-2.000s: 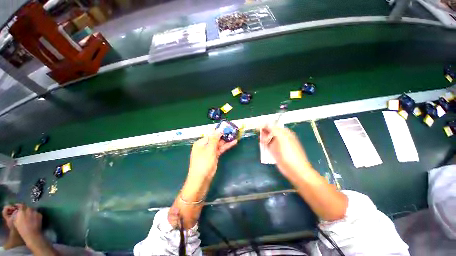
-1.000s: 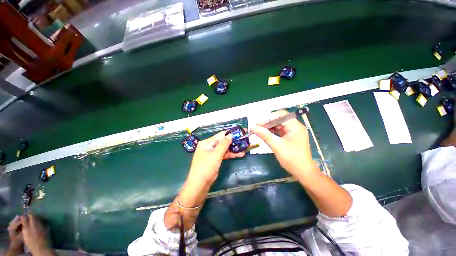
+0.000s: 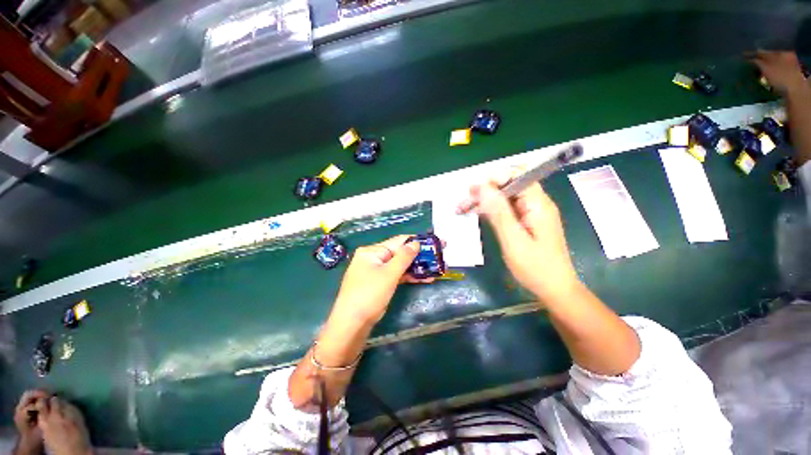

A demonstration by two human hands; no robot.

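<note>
My left hand (image 3: 378, 271) holds a black device unit (image 3: 427, 256) with blue inside, its open face up. A yellow tab shows under its lower right edge. My right hand (image 3: 526, 229) holds slim grey tweezers (image 3: 542, 173) above and right of the unit, apart from it. The tweezers' tip is near a white adhesive sheet (image 3: 458, 233) that lies on the green bench, partly behind the unit; whether it touches is not clear. Any small piece at the tip is too small to tell. Another device unit (image 3: 330, 251) lies left of my left hand.
Two more white sheets (image 3: 612, 211) lie to the right. Waiting units (image 3: 366, 150) with yellow-edged batteries lie on the belt and cluster at far right. A pale rail (image 3: 222, 235) separates belt and bench. Another person's hands (image 3: 53, 425) are at lower left; another's arm (image 3: 782, 75) is at upper right.
The tweezers have moved from the unit up and back over the white sheet. My left hand still holds the unit. Another person's arm has come in at upper right. The whole view has shifted slightly.
</note>
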